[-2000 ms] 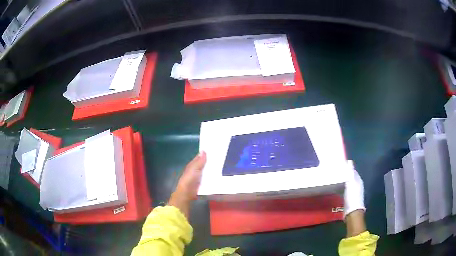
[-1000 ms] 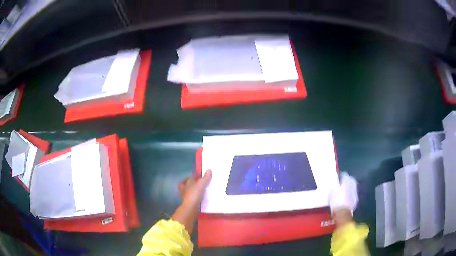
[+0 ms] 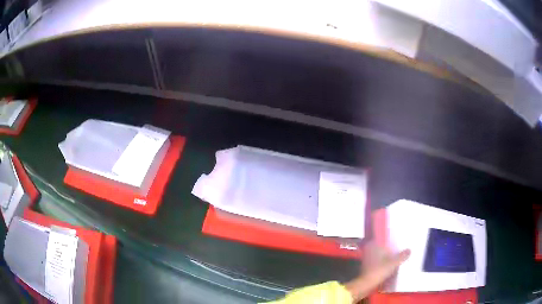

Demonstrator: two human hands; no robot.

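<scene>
A white closed box (image 3: 411,228) with a dark blue tablet picture sits on a red board (image 3: 428,297) at the lower right. My left hand (image 3: 383,267), blurred, is at the box's left side with its thumb on the lid's edge; its other fingers are hard to make out. My yellow sleeve shows below. My right hand is not in view. Just left of my left hand, an open box holds a tablet in a milky sleeve (image 3: 273,187), with a white card (image 3: 342,202) on its right end.
Further left, another wrapped tablet (image 3: 98,148) lies in its box on a red board (image 3: 169,169). More boxes on red boards stand at the lower left (image 3: 30,255) and left edge (image 3: 12,113). A dark rail and a pale shelf (image 3: 238,12) run behind the green belt.
The view has tilted up and turned. The closed box has moved away from the near row to beside the far row's wrapped tablet. My right hand and the stacked lids have left the view.
</scene>
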